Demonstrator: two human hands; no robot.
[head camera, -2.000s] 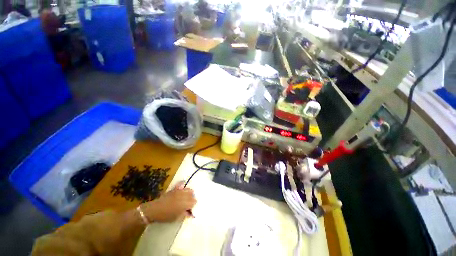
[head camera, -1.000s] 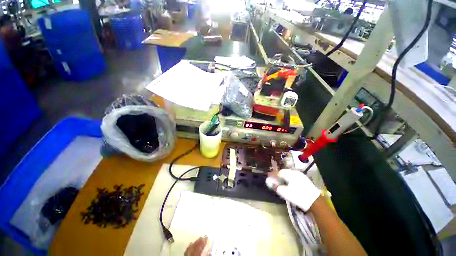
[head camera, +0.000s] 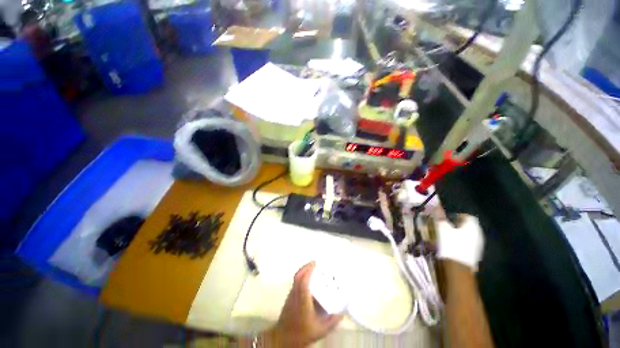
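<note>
My bare left hand (head camera: 302, 314) grips a white power strip (head camera: 330, 287) over the front of the cream mat, its socket face up. Its white cord (head camera: 423, 289) runs to a long bundle at the mat's right. The white cord plug (head camera: 375, 223) is at the right part of the black socket board (head camera: 333, 216); whether it is inserted is unclear. My right hand, in a white glove (head camera: 460, 241), is at the bench's right edge, blurred; its fingers and anything in them cannot be made out. A USB test lead (head camera: 252, 265) lies on the mat's left.
Small black parts (head camera: 187, 234) lie on the orange bench, left. Behind are an open bag (head camera: 221, 151), a pen cup (head camera: 302, 163) and a power meter (head camera: 370, 158). A red-handled tester (head camera: 438, 171) stands right, beside the dark green conveyor (head camera: 523, 251). A blue bin (head camera: 51, 211) is left.
My left hand has gone from the mat's left to the power strip and grips it. My gloved right hand came into view at the socket board, then moved right to the bench edge.
</note>
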